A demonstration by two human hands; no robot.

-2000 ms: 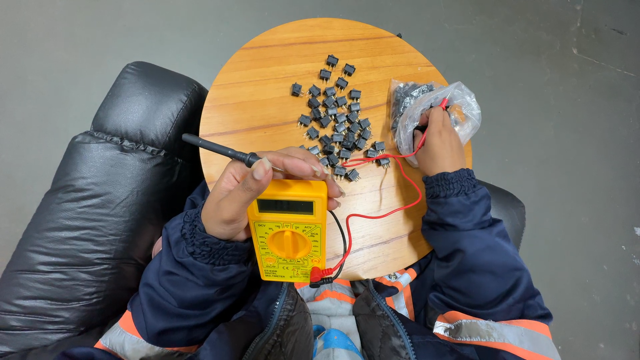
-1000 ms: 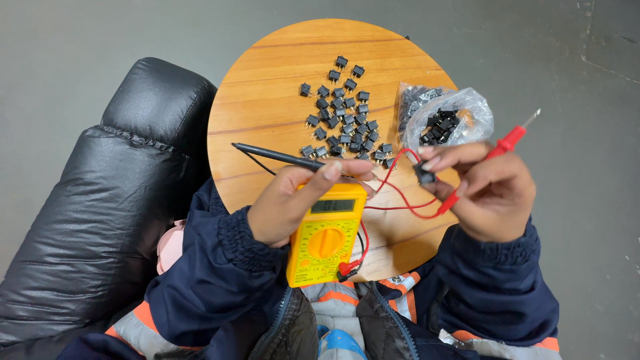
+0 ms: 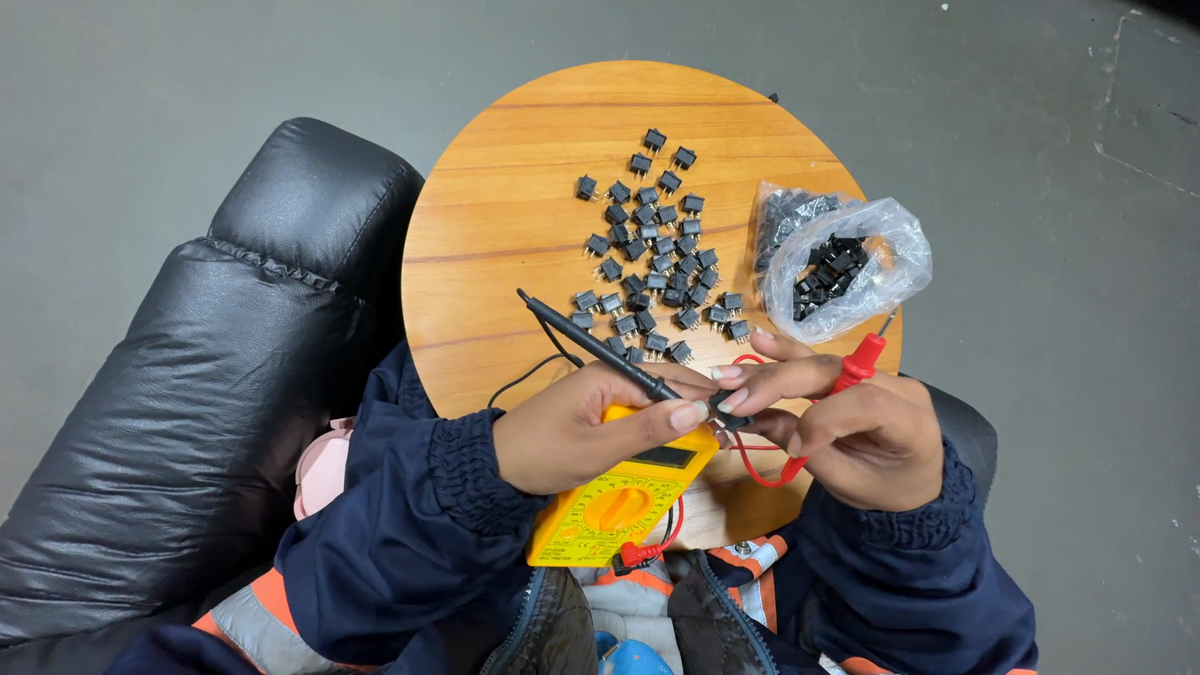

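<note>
My left hand (image 3: 591, 427) holds a yellow digital multimeter (image 3: 621, 502) and a black test probe (image 3: 600, 349), whose tip end points up and left. Between the fingers of my right hand (image 3: 858, 422) is a small black rocker switch (image 3: 729, 411), its metal terminals toward the black probe's near end. The same hand grips a red test probe (image 3: 861, 364), its metal tip pointing up and right. Whether the black probe touches the switch cannot be told. Many more black rocker switches (image 3: 664, 246) lie loose on the round wooden table (image 3: 506, 197).
An open clear plastic bag (image 3: 905, 246) of black switches stands at the table's right side. Red and black leads run from the multimeter past my hands. A black padded armrest (image 3: 197, 375) is at the left, with a pink object (image 3: 323, 471) beside my left sleeve.
My right hand was at the plastic bag, then came away with a switch and has now moved left to my left hand. The black probe and multimeter have stayed in my left hand.
</note>
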